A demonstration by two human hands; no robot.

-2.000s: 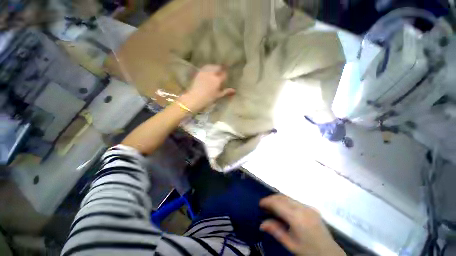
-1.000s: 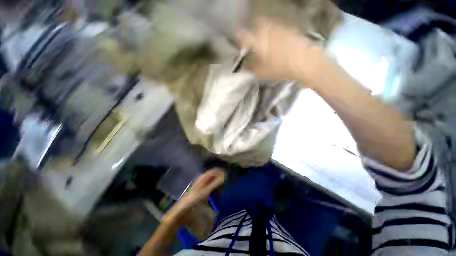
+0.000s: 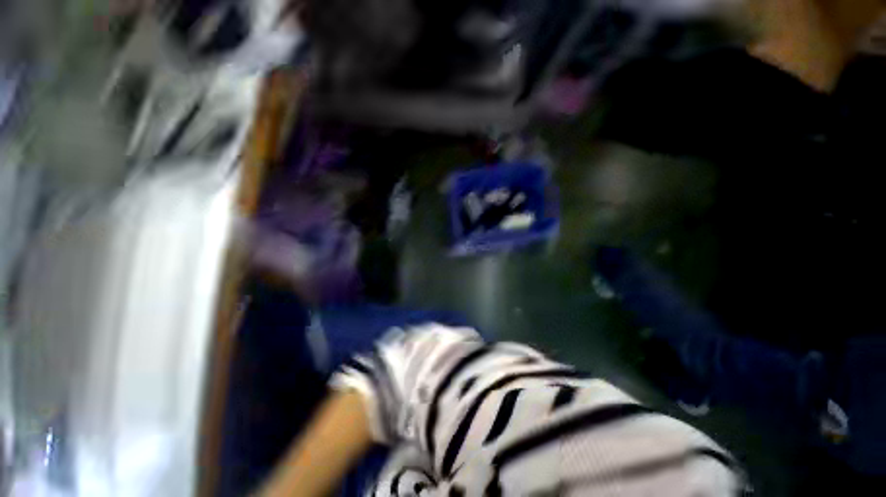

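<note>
The frame is strongly blurred. A forearm in a black-and-white striped sleeve, probably my right, runs to the lower left, and its hand is cut off by the bottom edge. My other hand is out of the picture. The bright white table (image 3: 165, 330) with a brown edge stands at the left. A blue plastic bin (image 3: 458, 236) sits on the green floor ahead, with small white and dark pieces inside. The khaki garment cannot be made out.
A person in dark clothing (image 3: 680, 146) is close at the right. Purple material (image 3: 325, 243) lies beside the table's brown edge. Blurred grey and dark items fill the back, and a greyish-green heap shows at the upper left.
The view has swung away from the garment and sewing machine to the floor and the person beside the table. Both hands have left the picture; the blue bin now shows whole.
</note>
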